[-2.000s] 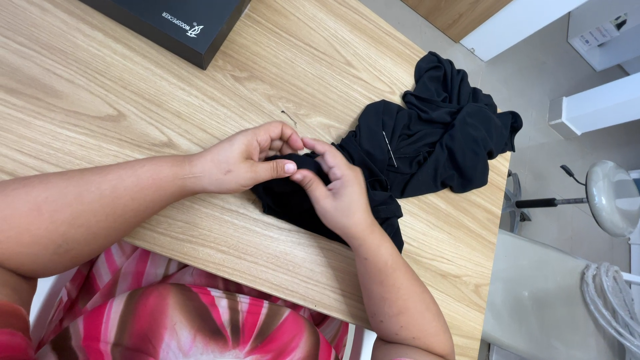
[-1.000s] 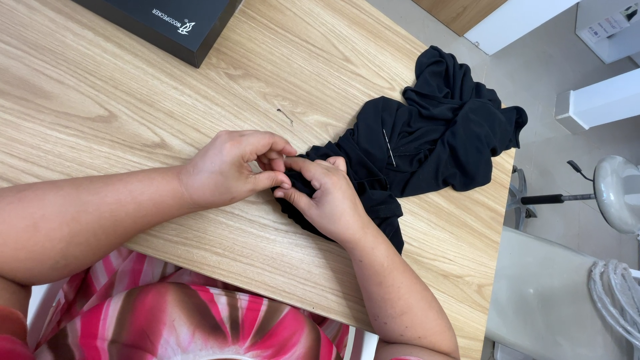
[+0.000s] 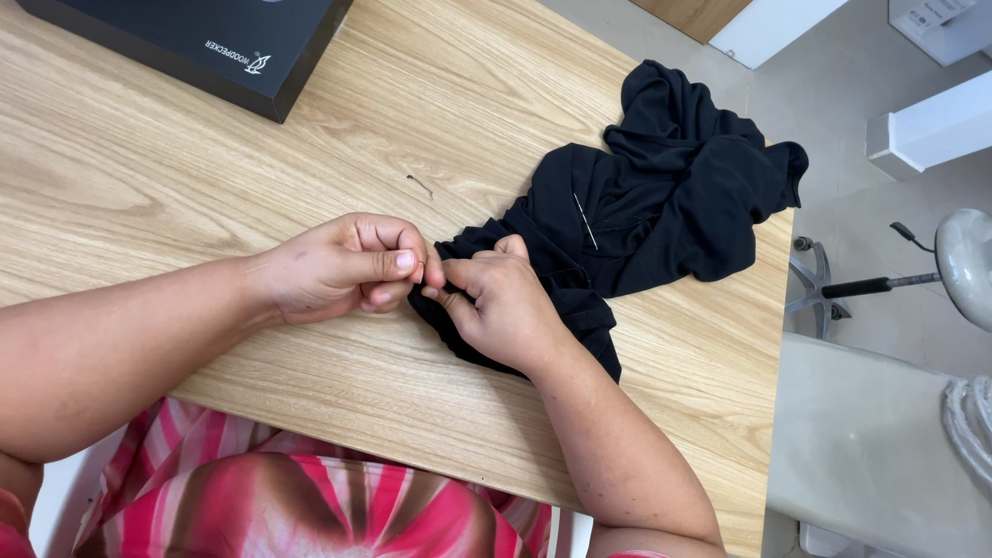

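Observation:
A crumpled black cloth (image 3: pixel 659 201) lies across the wooden table, its near end bunched under my right hand. My right hand (image 3: pixel 496 298) pinches the edge of that cloth between thumb and fingers. My left hand (image 3: pixel 364 267) has thumb and index fingertip pressed together close beside the right fingertips; whatever it may pinch is too small to make out. A sewing needle (image 3: pixel 586 222) rests on the cloth to the right of my hands. Above my left hand, a short piece of dark thread (image 3: pixel 420 186) lies on the wood.
A black Woodpecker box (image 3: pixel 186 46) stands at the table's upper left. The wooden tabletop (image 3: pixel 310 380) ends at the right, beyond which are a stool (image 3: pixel 965 267) and a grey surface (image 3: pixel 852 434) with a coiled pale tube (image 3: pixel 969 426).
My left fingertips have drawn slightly apart from the cloth edge, where they were closed against it one second ago. My right hand stays on the cloth.

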